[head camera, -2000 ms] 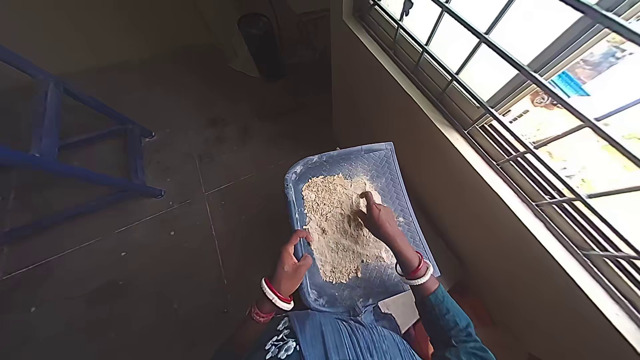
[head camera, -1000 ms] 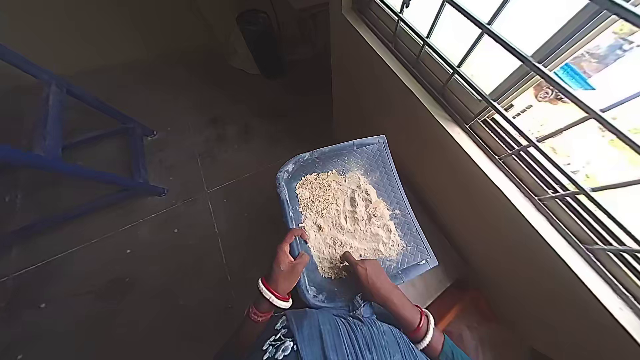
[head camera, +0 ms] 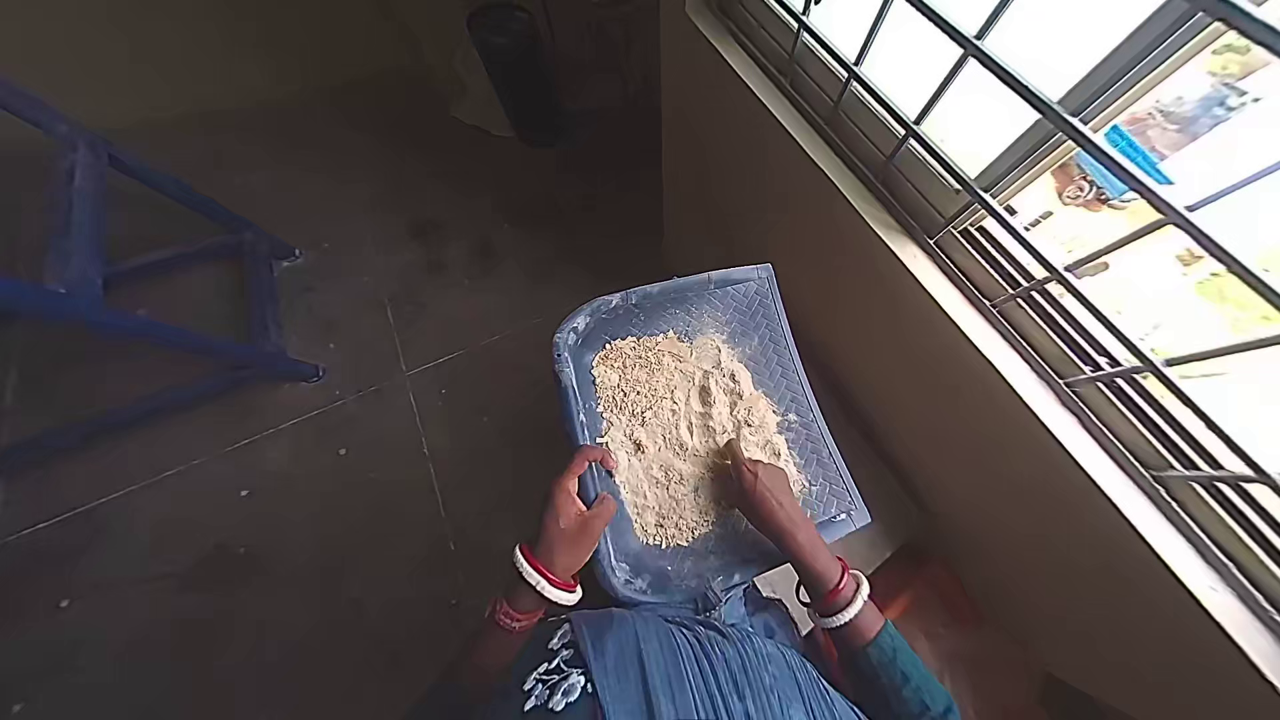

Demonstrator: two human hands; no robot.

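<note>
A blue plastic winnowing tray [head camera: 830, 470] with a woven pattern rests at my lap. On it lies a heap of pale flour [head camera: 660, 440], coarser and flaky toward the far left. My left hand [head camera: 577, 515] grips the tray's left rim, thumb and fingers around the edge. My right hand [head camera: 765, 495] is in the right part of the flour, its fingertips partly hidden; whether it holds any flour cannot be told. Both wrists wear red and white bangles.
A blue metal frame with legs [head camera: 180, 335] stands on the dark tiled floor [head camera: 330, 500] at left. A dark cylindrical container [head camera: 512, 70] is at the back. A wall and a barred window [head camera: 1000, 230] run along the right.
My right hand went from the right part of the flour to its near edge, then back up and rightward into it. My left hand has stayed on the rim.
</note>
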